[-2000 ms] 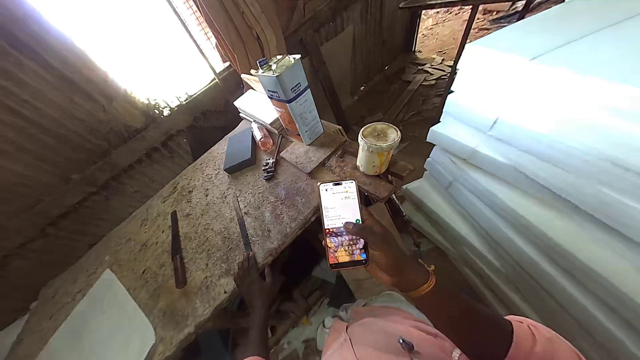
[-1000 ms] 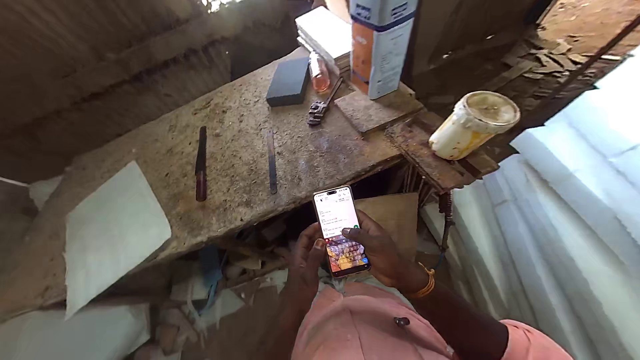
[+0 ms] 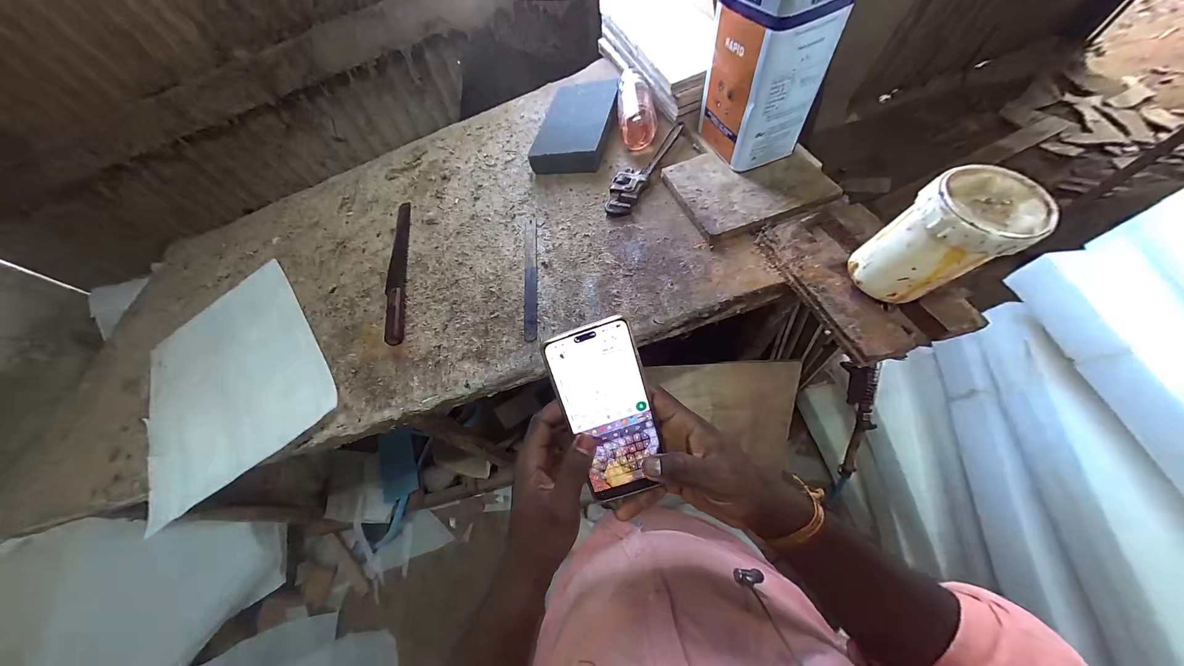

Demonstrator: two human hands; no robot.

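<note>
A smartphone with its screen lit and a keyboard showing is held upright between both hands, in front of the workbench edge. My left hand grips its left side, the thumb over the keyboard. Around its right side and lower end wraps my right hand, its thumb on the lower keys. Beyond the phone, on the worn workbench, lie a narrow metal strip and, farther left, a knife with a dark blade and wooden handle.
A grey block, a pink-tinted bottle, an adjustable wrench and a metal can stand or lie at the back. A stained white tub sits right, near stacked white sheets. A white sheet overhangs the bench's left front.
My left hand was on the bench edge near the metal strip two seconds ago; it has come to the phone. The right hand still holds the phone. The view has shifted.
</note>
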